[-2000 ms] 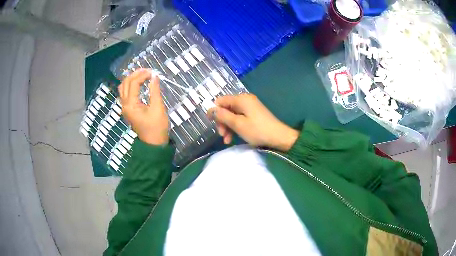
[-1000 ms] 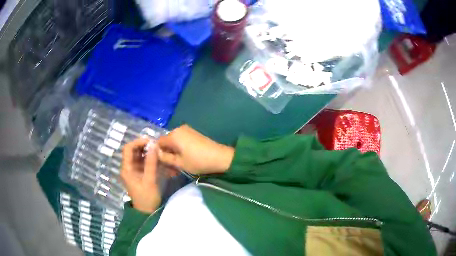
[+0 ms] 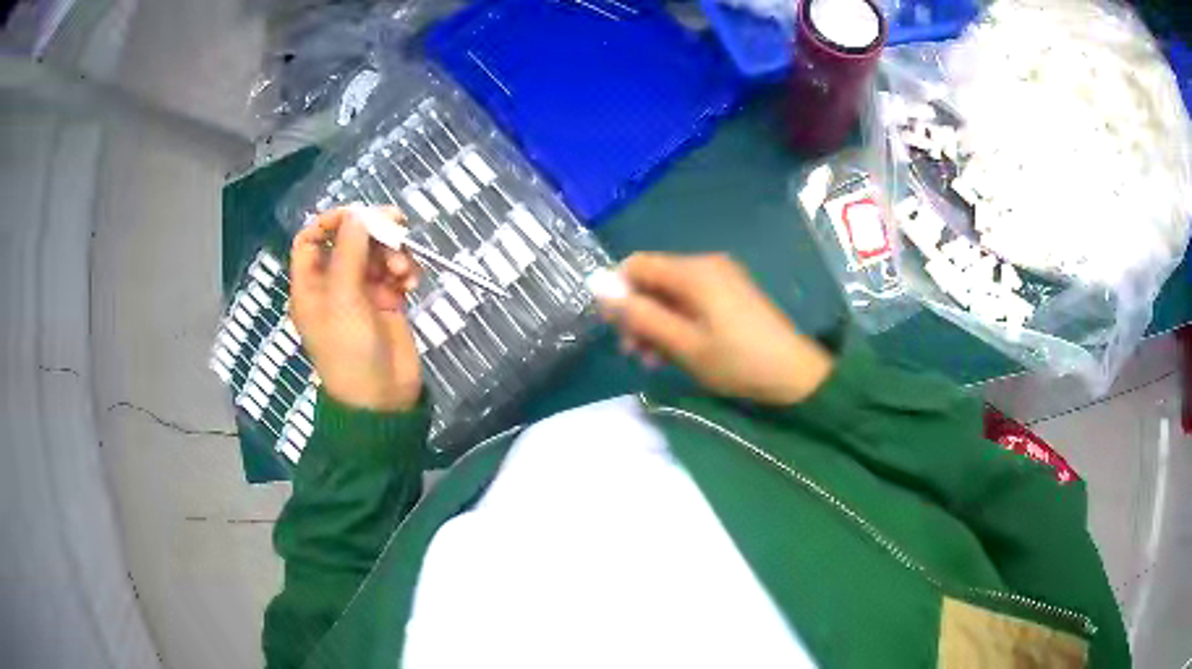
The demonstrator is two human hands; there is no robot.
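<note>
My left hand [image 3: 350, 307] holds a thin metal rod [image 3: 451, 265] with a white plastic piece [image 3: 377, 225] at its upper left end, above the clear blister tray [image 3: 458, 405]. The rod points down to the right. My right hand [image 3: 712, 320] pinches a small white plastic piece [image 3: 607, 284] at the tray's right edge, apart from the rod. Rows of rods with white pieces lie in the tray. A second group of rods with white pieces [image 3: 255, 346] lies to the left, partly hidden by my left hand and sleeve.
A blue tray [image 3: 588, 98] holding a few thin rods lies beyond the clear tray. A dark red bottle [image 3: 833, 85], a clear case with a red-bordered label [image 3: 863, 229] and a large clear bag of white pieces [image 3: 1072, 170] are at right. A blue bin [image 3: 758, 33] is behind.
One second ago my hands were together; now they are apart, with a rod showing in my left hand and a white piece in my right. The view has also turned.
</note>
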